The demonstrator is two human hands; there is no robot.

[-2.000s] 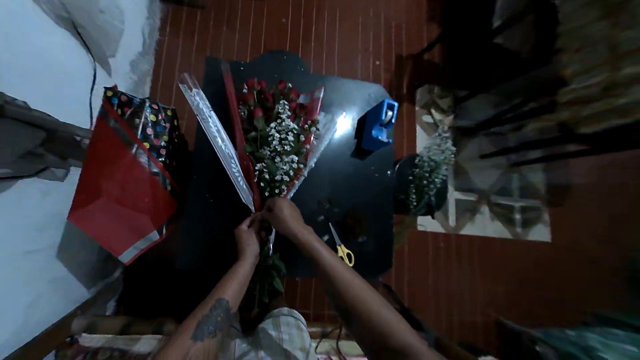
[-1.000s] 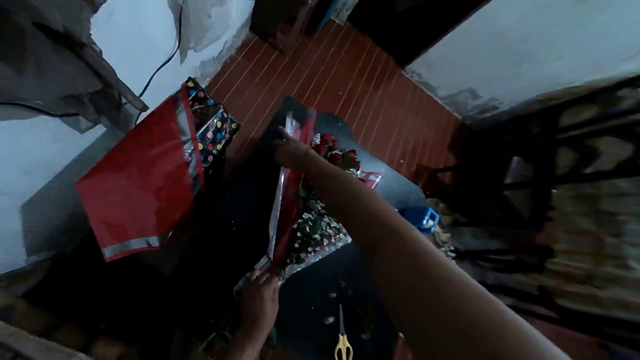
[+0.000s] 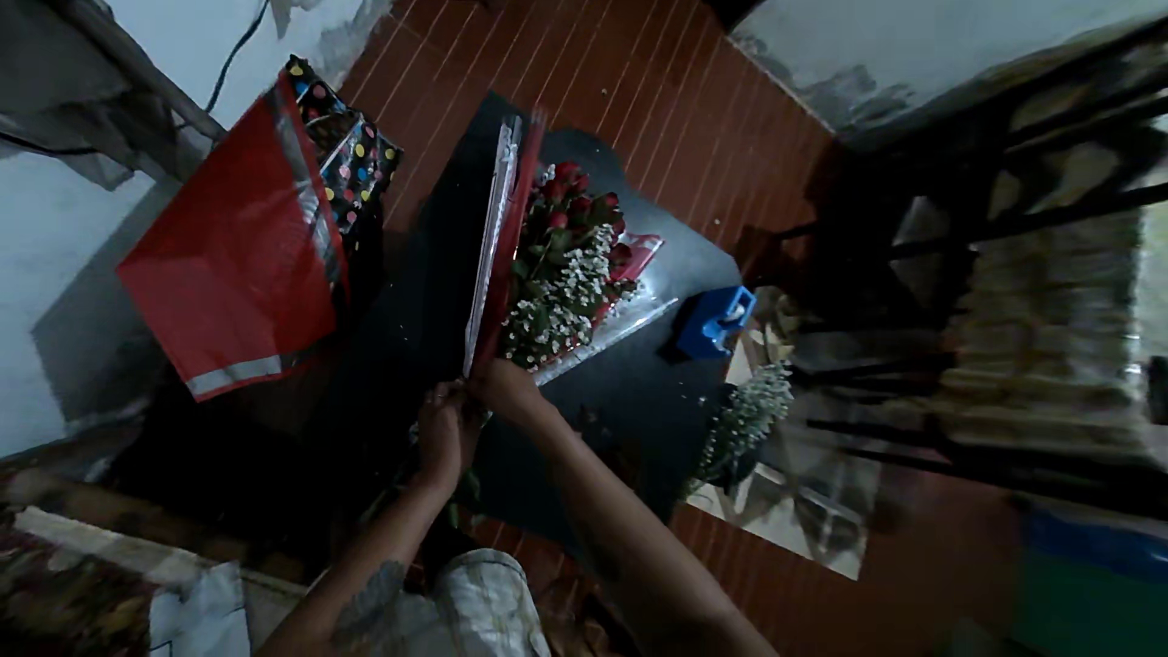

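Note:
A bouquet of red roses [image 3: 570,196] and small white filler flowers [image 3: 570,301] lies on the dark table [image 3: 584,447], partly wrapped in red and clear plastic wrap [image 3: 497,265]. At the base of the wrap, both hands meet: my left hand [image 3: 447,424] closes round the gathered stems and wrap, and my right hand [image 3: 506,388] pinches the wrap's lower edge beside it. Fingertips are dim and partly hidden. Green leaves show below the hands.
A blue tape dispenser [image 3: 716,321] stands at the table's right edge. Beyond it is a bunch of white flowers [image 3: 757,411] in a dark container. At left are a red wrapping sheet [image 3: 242,265] and polka-dot wrap [image 3: 351,164]. Dark furniture [image 3: 967,383] stands at right.
My right hand has come back down from the top of the wrap to its base, beside my left hand. The yellow-handled scissors seen earlier no longer show. The view has shifted.

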